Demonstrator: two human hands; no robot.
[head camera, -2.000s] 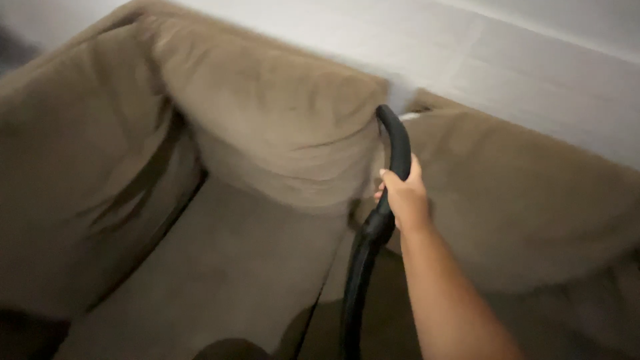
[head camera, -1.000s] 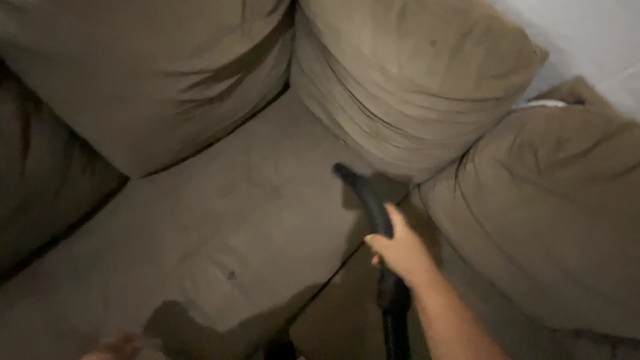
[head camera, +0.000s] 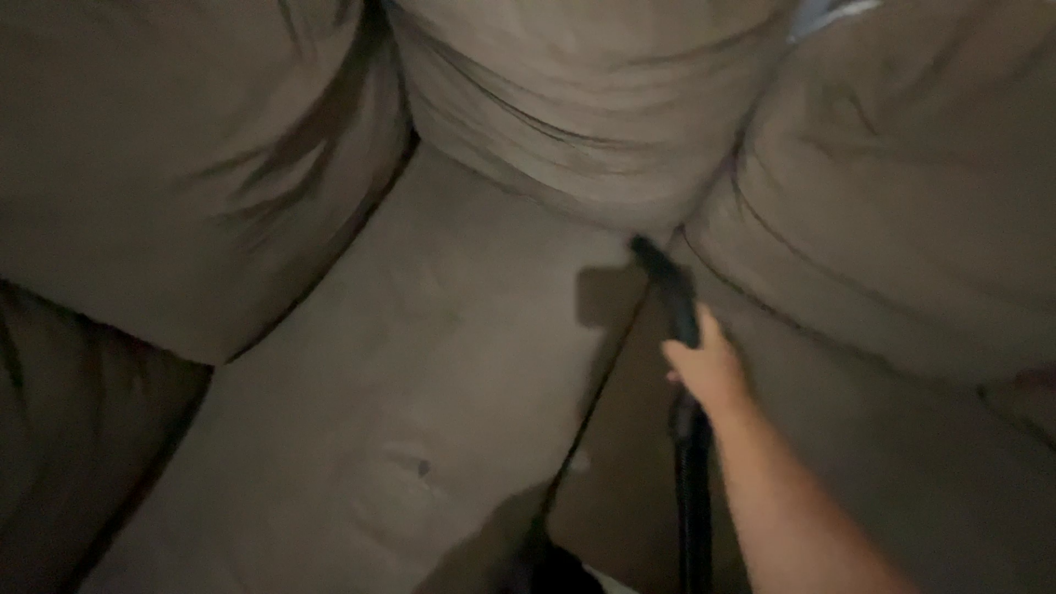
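My right hand (head camera: 711, 359) is closed around the black handle of a vacuum cleaner hose (head camera: 678, 301), right of the middle of the view. The curved tube's tip is at the rear of the brown sofa's seat cushion (head camera: 445, 330), close to the foot of the middle back cushion (head camera: 561, 99) and the gap between two seat cushions. Below the hand the ribbed black hose runs down out of the bottom edge. My left hand is not in view.
Large back cushions stand at the left (head camera: 165, 165) and right (head camera: 907, 190). A second seat cushion (head camera: 850, 437) lies under my right forearm. A small dark spot (head camera: 423, 469) marks the left seat cushion. A dark, unclear shape (head camera: 557, 569) is at the bottom edge.
The tube's tip was up at the top of the back cushions two seconds ago; my right hand has brought it down to the seat. The view has also shifted noticeably.
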